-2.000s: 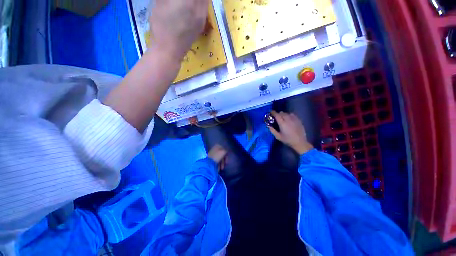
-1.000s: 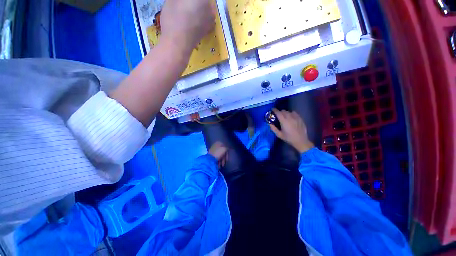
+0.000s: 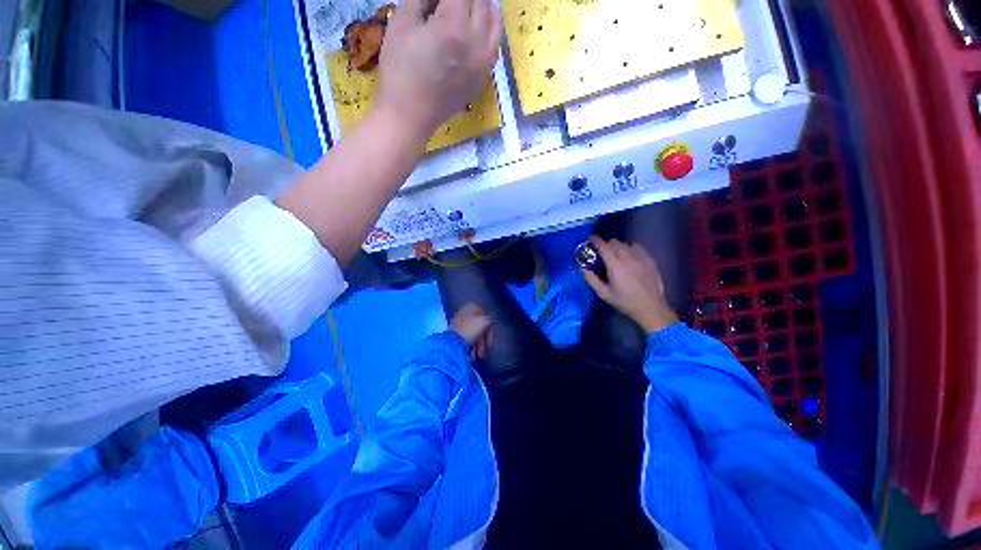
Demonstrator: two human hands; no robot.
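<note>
My right hand rests over my right thigh and holds a round, dark, glossy watch-case-like unit with a silvery rim at its fingertips. My left hand lies on my left thigh with its fingers curled; nothing shows in it. In front is the white benchtop machine with two gold-yellow hole plates. A brown-orange fixture sits on the left plate. Another person's hand is over that plate, beside the fixture, partly hiding both.
The other person's striped sleeve fills the left side. A red emergency stop is on the front panel. A blue plastic stool stands lower left. A red gridded crate with dark units is low on the right, beside stacked red foam trays.
The other person's hand and sleeve have shifted right over the left plate, and more of the brown-orange fixture shows. My hands stay in place, with the unit still in my right.
</note>
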